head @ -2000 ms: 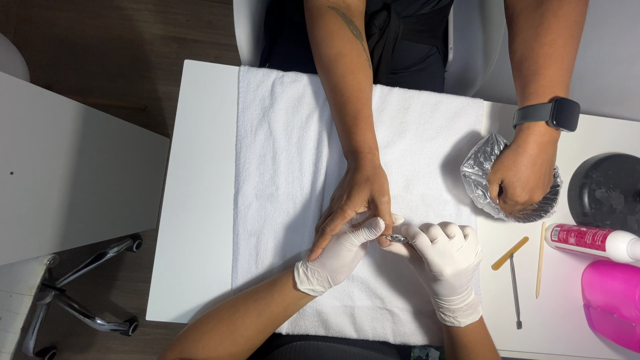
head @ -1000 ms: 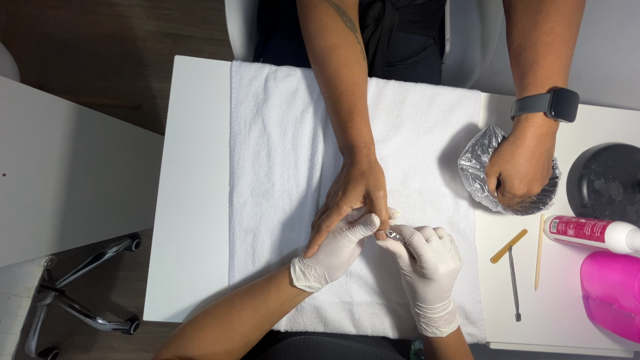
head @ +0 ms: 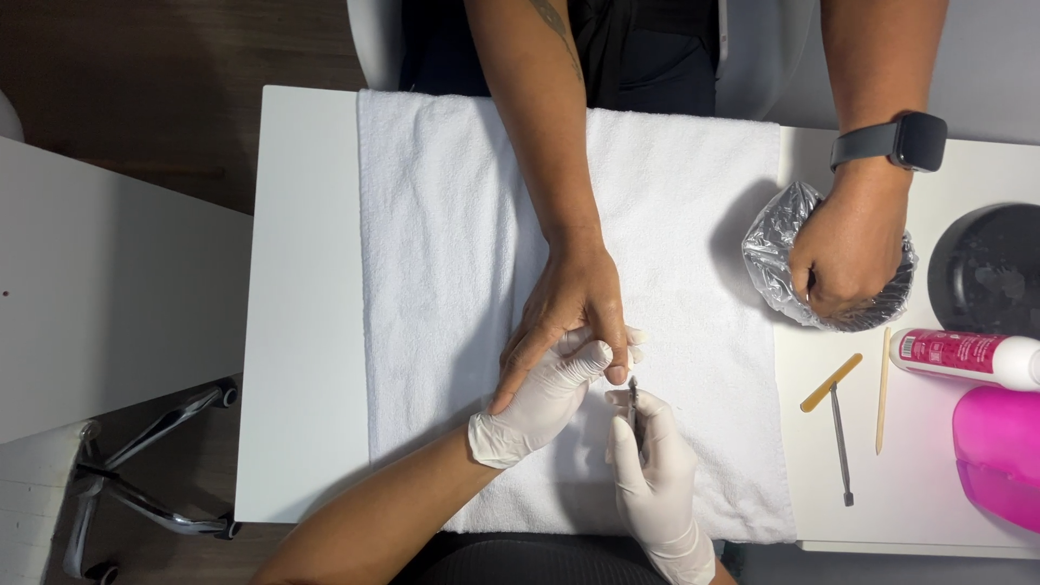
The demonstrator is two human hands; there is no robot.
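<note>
White gloves cover both my hands. My left hand [head: 540,398] holds the other person's hand [head: 577,305] from below, my thumb beside that person's thumb. My right hand [head: 658,467] grips metal cuticle nippers [head: 634,410], whose tip points up just below and to the right of that thumb's nail, with a small gap between. A white towel [head: 439,244] lies under these hands. The person's other hand [head: 849,252], with a smartwatch [head: 918,141] on the wrist, rests in a bowl lined with clear plastic [head: 772,244].
Right of the towel on the white table [head: 305,284] lie a yellow nail file [head: 830,383], a metal cuticle pusher [head: 841,447] and a wooden stick [head: 882,394]. A pink-labelled bottle [head: 959,356], a black round object [head: 991,268] and a pink plastic object [head: 999,455] stand farther right.
My right hand has drawn the nippers back from the person's thumb and turned them to point upward. My left hand still holds the person's hand.
</note>
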